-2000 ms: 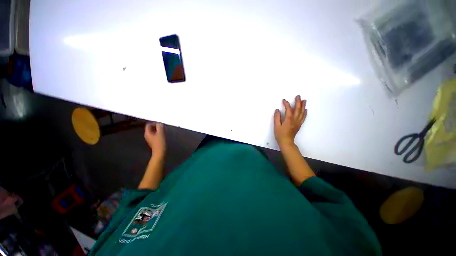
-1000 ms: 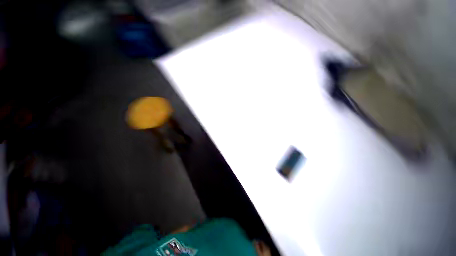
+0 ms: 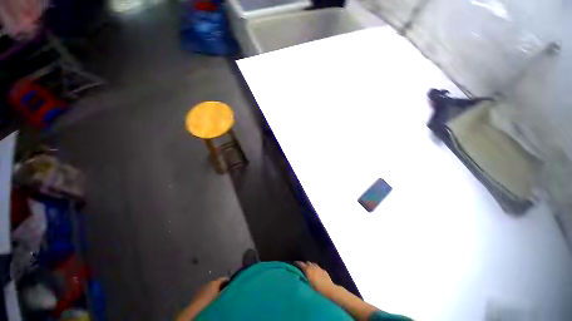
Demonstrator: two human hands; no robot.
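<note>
A smartphone (image 3: pixel 375 195) lies flat on the white table (image 3: pixel 351 125), right of the wearer's body. A folded garment stack (image 3: pixel 492 147), khaki-grey with a dark end, lies at the table's far right side. My left hand (image 3: pixel 216 285) is at the bottom, close to my body and partly hidden by the green shirt. My right hand (image 3: pixel 313 273) is beside the shirt near the table's edge, its fingers partly hidden. Neither hand touches the phone or the garments. The finger positions are too small and blurred to read.
A yellow round stool (image 3: pixel 211 120) stands on the grey floor left of the table. A white bin (image 3: pixel 301 30) and a blue plastic sack (image 3: pixel 210 31) are beyond the table's far end. A red crate (image 3: pixel 36 103) and mixed cloth (image 3: pixel 53 175) lie at the left. Clear plastic sheeting hangs along the right.
The view has swung left along the table, bringing in the stool, bins and garment stack. My right hand has left the tabletop. The bagged item and scissors are out of view.
</note>
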